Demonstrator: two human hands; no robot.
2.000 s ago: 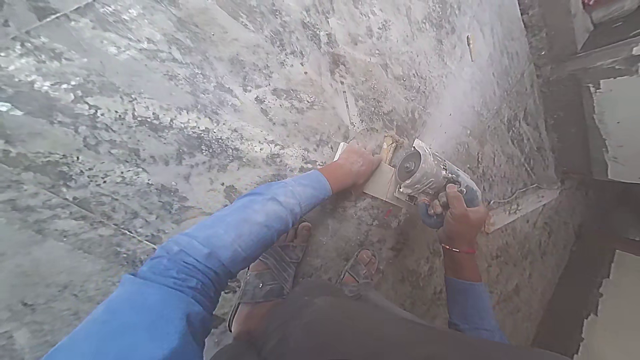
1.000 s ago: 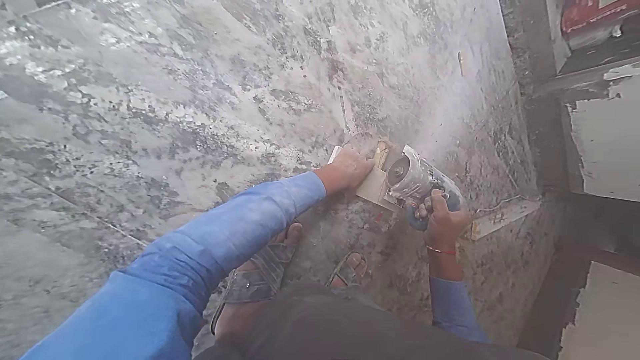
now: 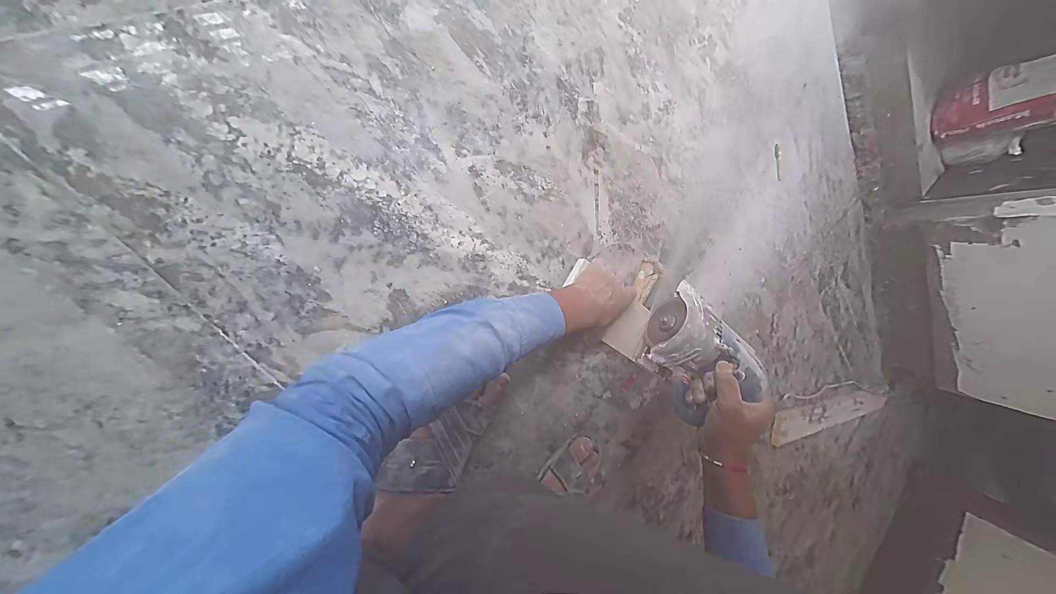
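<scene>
In my right hand (image 3: 730, 404) is a dusty handheld power cutter (image 3: 689, 338) with a round disc and a metal guard, gripped by its handle. The disc side of the cutter rests at the right end of a pale tile piece (image 3: 629, 330) low over the floor. My left hand (image 3: 601, 295) presses on that piece from the left, its fingertips partly hidden. A small yellowish block (image 3: 648, 279), perhaps wood, lies just beyond the fingers. Whitish dust streams from the cutter toward the upper right.
A pale strip (image 3: 827, 417) lies right of my right wrist. My sandalled feet (image 3: 573, 466) are just below the work. On the right are a ledge with broken pale slabs (image 3: 1002, 318) and a red and white bag (image 3: 994, 99). A small stick-like object (image 3: 778, 162) lies on the stained floor.
The cutter stays at the pale piece, and both hands keep their hold. Dust still streams out. The view has shifted slightly.
</scene>
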